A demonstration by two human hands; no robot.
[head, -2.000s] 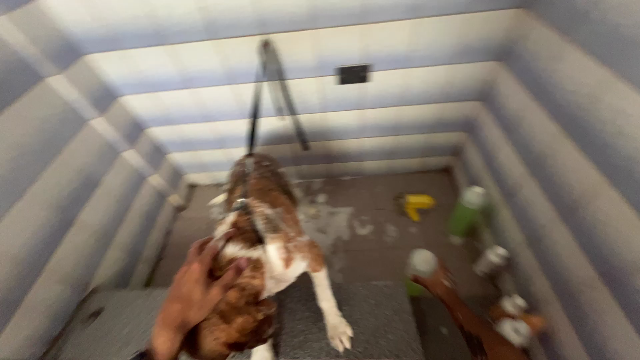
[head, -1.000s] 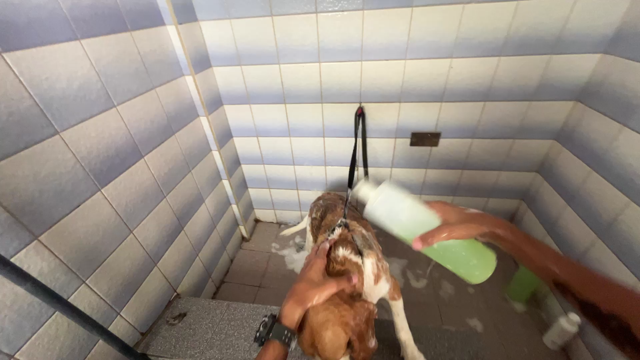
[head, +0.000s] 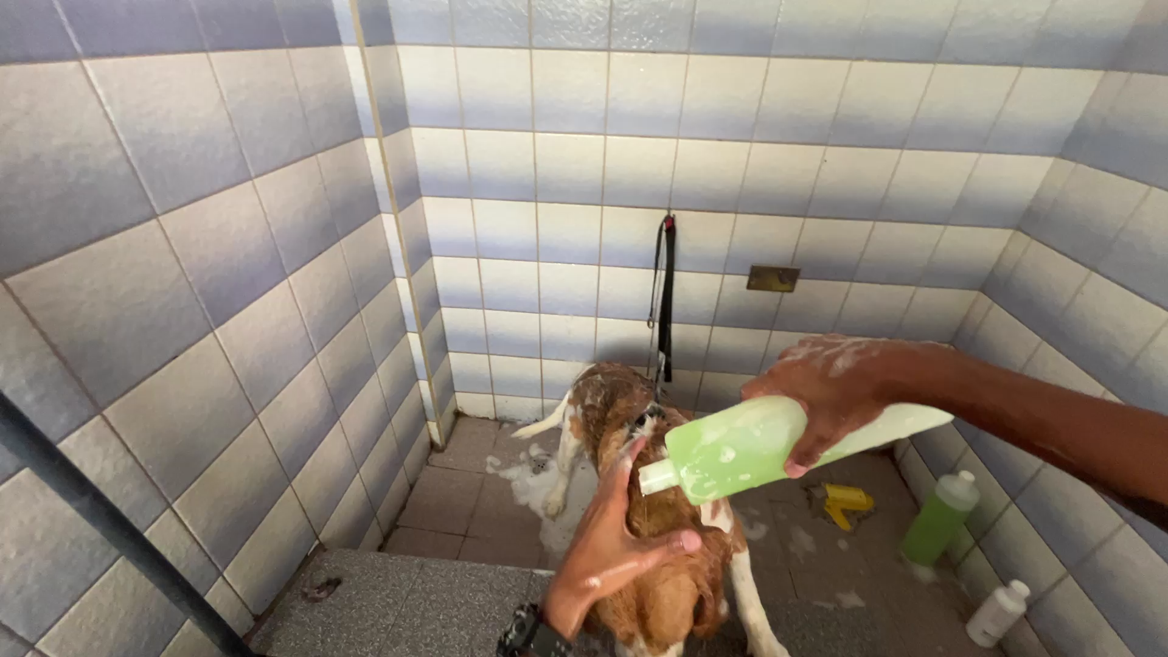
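Note:
A wet brown-and-white dog point(head: 666, 584) stands in the tiled stall, its head toward me and suds on its back. My left hand point(head: 616, 538), with a black watch on the wrist, rests spread on the dog's neck behind the head. Above it, my right hand point(head: 830, 392), streaked with lather, grips a translucent plastic bottle of green liquid point(head: 739, 447). The bottle is tilted, its white nozzle pointing down left, close to the fingers of my left hand. A black leash point(head: 666, 301) hangs from a wall hook behind the dog.
On the right floor stand another green bottle point(head: 940, 520) and a small white bottle point(head: 999, 613); a yellow plastic object point(head: 844, 505) lies nearby. Foam point(head: 534, 488) spots the brown floor tiles. A speckled stone ledge point(head: 365, 593) is in front, and a dark bar point(head: 109, 520) crosses the lower left.
My right hand, low near the floor bottles two seconds ago, has lifted the green bottle. Since one second ago the bottle has been tipped nozzle-down over the dog's neck. My left hand stays on the dog.

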